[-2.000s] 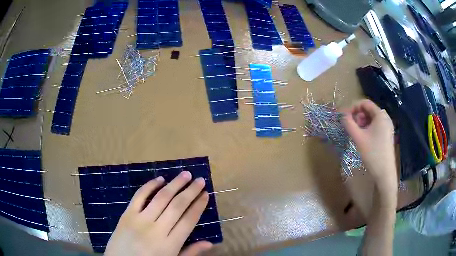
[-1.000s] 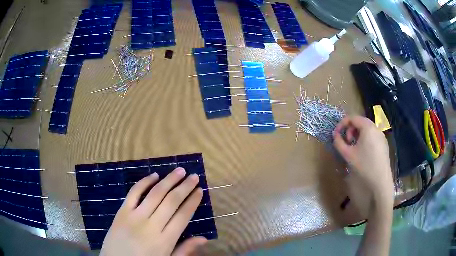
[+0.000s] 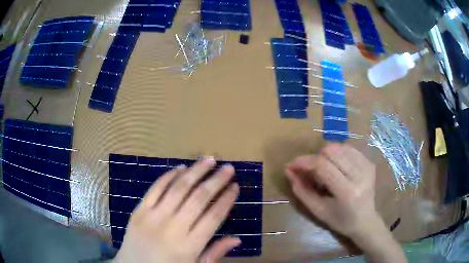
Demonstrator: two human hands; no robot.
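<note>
A near-black solar cell panel (image 3: 250, 218) lies flat at the near edge of the table. Two ribbon ends stick out past its right edge. My left hand (image 3: 180, 213) lies palm down on the panel, fingers spread, covering its middle. My right hand (image 3: 337, 187) is just right of the panel, fingers curled with thumb and fingertips together. Whether it pinches a ribbon cannot be seen. A heap of loose ribbon pieces (image 3: 397, 149) lies to the right of my right hand.
Blue cell strips (image 3: 334, 100) and panels (image 3: 38, 164) lie along the far side and left. A second ribbon heap (image 3: 198, 49) is far middle. A white squeeze bottle (image 3: 391, 70) lies at far right. A black item with a yellow patch (image 3: 440, 142) is at the right edge.
My right hand has left the ribbon heap and moved left to beside the panel. My left hand stays on the panel. The view has shifted, so the table things appear further right.
</note>
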